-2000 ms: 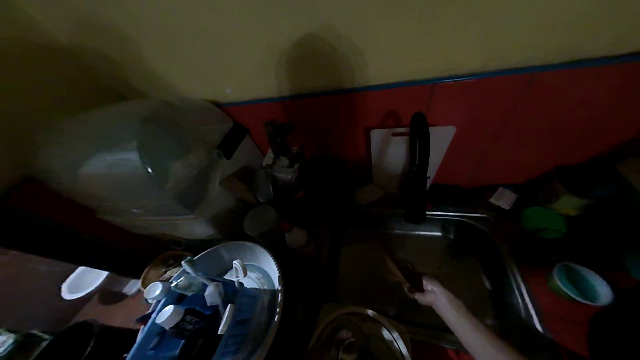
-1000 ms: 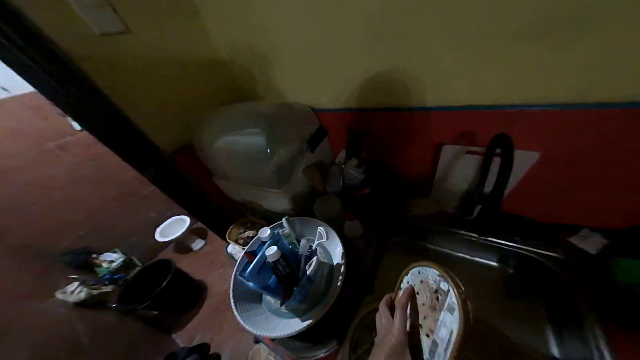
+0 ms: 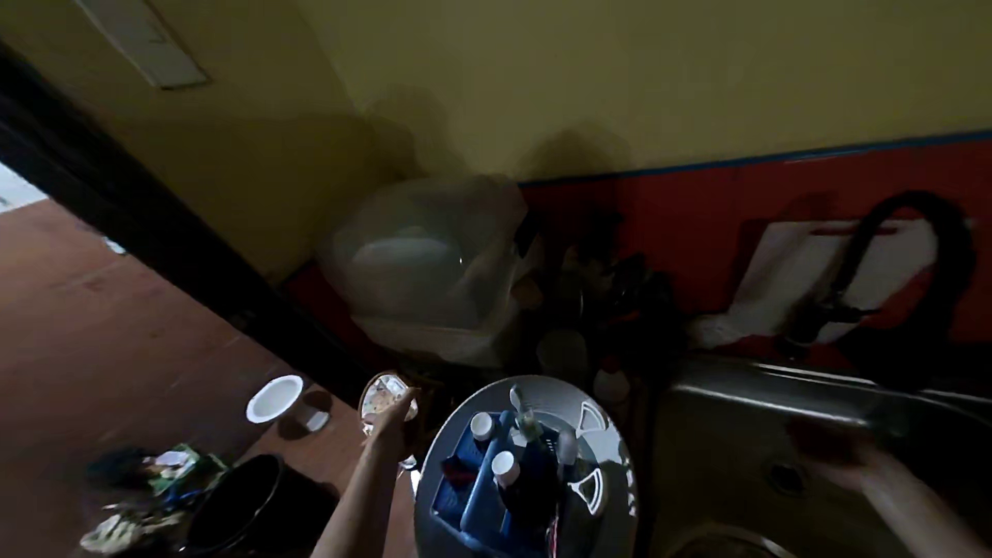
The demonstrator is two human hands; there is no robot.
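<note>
My left hand (image 3: 391, 422) holds a small round basket with a patterned lining (image 3: 384, 399), left of a large grey-white round basin (image 3: 527, 384). In the basin stands a blue caddy (image 3: 477, 496) with white-capped bottles and white-handled items. At the right, my right hand (image 3: 849, 461) is over the stainless steel sink (image 3: 721, 457), near its drain; a dark reddish thing is at its fingers, too dim to name. The rim of a round vessel (image 3: 717, 535) shows at the sink's lower edge.
A black curved faucet (image 3: 922, 201) stands before a white cutting board (image 3: 790, 256). A large translucent plastic-covered container (image 3: 426, 263) is against the wall. On the floor are a black bucket (image 3: 248, 504), a white bowl (image 3: 275, 399) and a heap of mixed items (image 3: 170, 473).
A hand held a round lined basket over the sink's left side one second ago; now my left hand holds such a basket left of the basin. My right hand has come into view over the sink.
</note>
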